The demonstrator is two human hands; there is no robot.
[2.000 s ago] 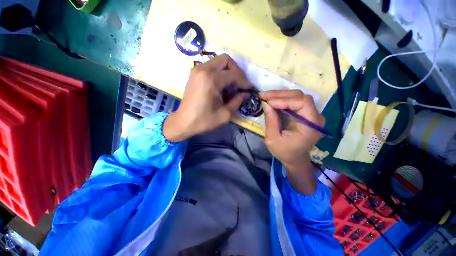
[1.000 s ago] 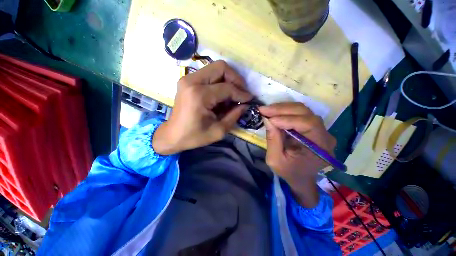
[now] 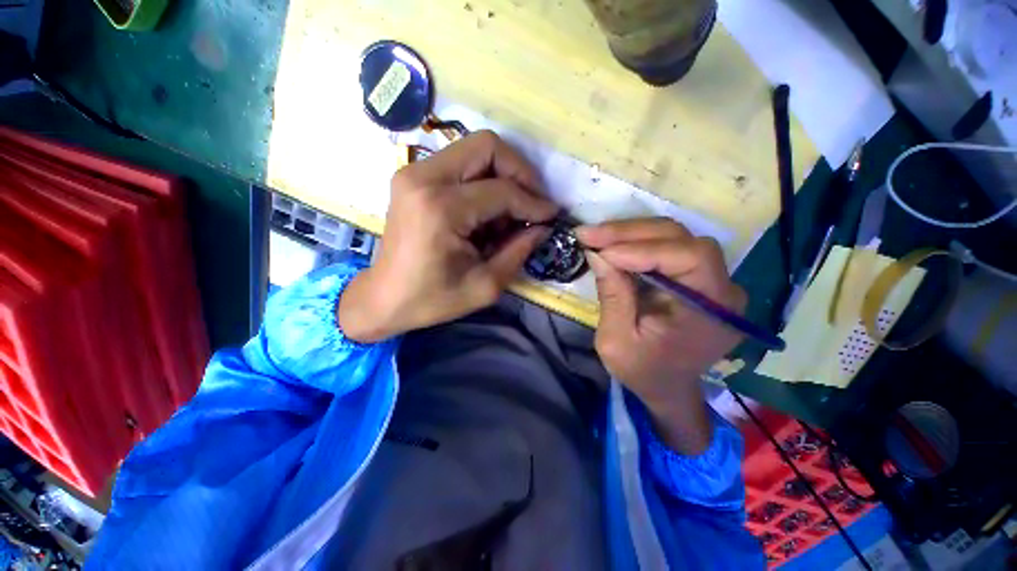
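Observation:
A round black watch case point(image 3: 561, 259) with small metallic parts inside lies on the white sheet near the board's front edge. My left hand point(image 3: 452, 240) is at its left side, thumb and forefinger pinched at its upper rim; what they pinch is too small to tell. My right hand point(image 3: 666, 307) holds purple tweezers point(image 3: 714, 309) like a pen, with the tip over the case, hidden by my fingertips. A round dark display module point(image 3: 395, 86) with a pale label lies up and left, its orange-brown flex cable point(image 3: 446, 126) running toward my left hand.
A thick dark cylinder point(image 3: 658, 39) stands over the pale yellow board point(image 3: 535, 67). A black stick point(image 3: 785, 184), a silvery tool point(image 3: 831, 212) and a yellow card point(image 3: 831, 335) with a tape roll point(image 3: 909, 296) lie right. Red trays point(image 3: 100, 301) stack left; a filled red tray point(image 3: 797, 480) is lower right.
The view has shifted, so the board and module sit further left than two seconds ago. My hands stay at the case, and the tweezers have tilted slightly.

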